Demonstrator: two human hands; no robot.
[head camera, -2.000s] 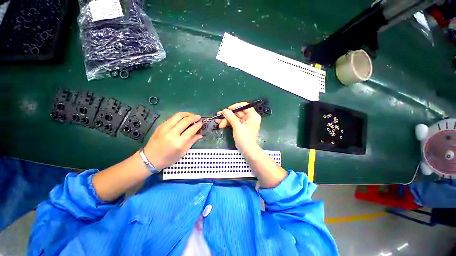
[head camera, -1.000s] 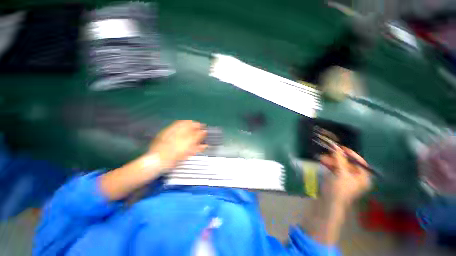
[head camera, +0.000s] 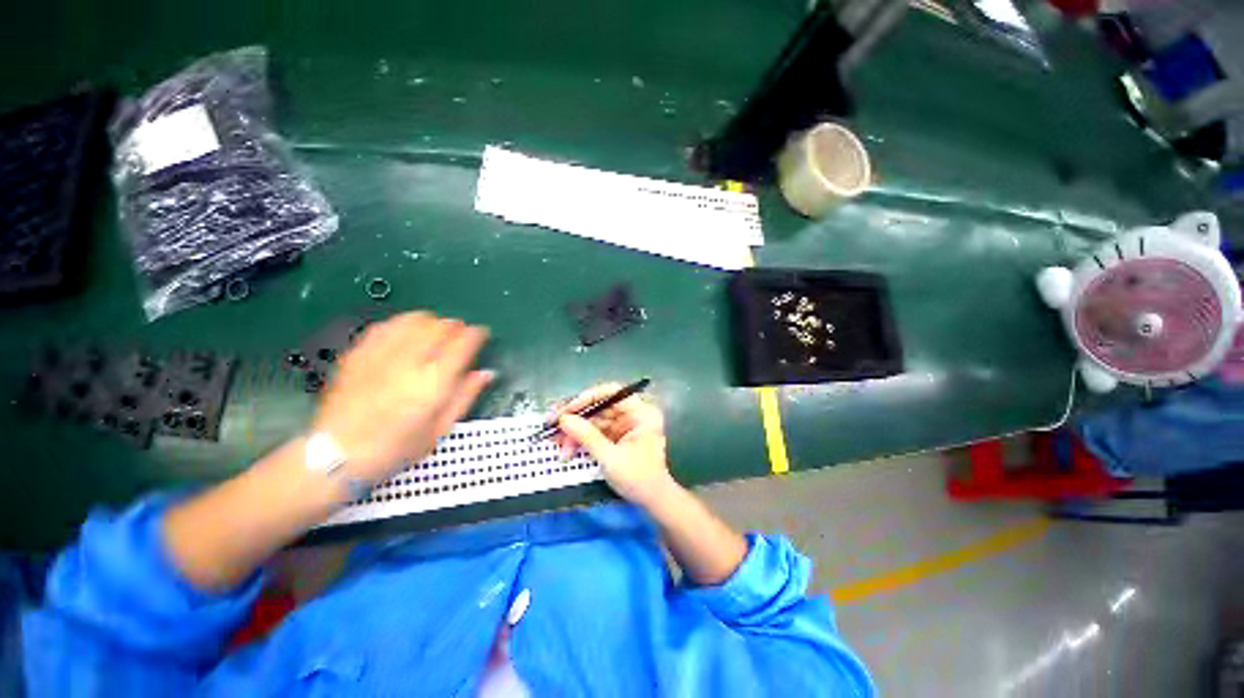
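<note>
My right hand (head camera: 621, 439) holds the black tweezers (head camera: 607, 402), their tip over the adhesive dot sheet (head camera: 471, 461) at the bench's near edge. My left hand (head camera: 396, 396) is slightly blurred, above the left part of the sheet and beside a dark plastic housing (head camera: 317, 352); whether it holds anything is hidden. Another housing (head camera: 606, 315) lies alone beyond my right hand. More housings (head camera: 191, 396) lie in a row at the left. A small black ring (head camera: 378, 288) lies loose on the bench.
A bag of rings (head camera: 218, 191) and a compartment tray (head camera: 48, 191) are at the upper left. Spare dot sheets (head camera: 600, 211) lie slantwise farther off. A small parts tray (head camera: 819, 327) holds tiny gold bits. A tape roll (head camera: 824, 171), black stand (head camera: 778, 102) and desk fan (head camera: 1146, 316) are at the right.
The view has shifted, so bench items appear farther left. My right hand with the tweezers has gone from the small parts tray to the dot sheet. My left hand has moved left.
</note>
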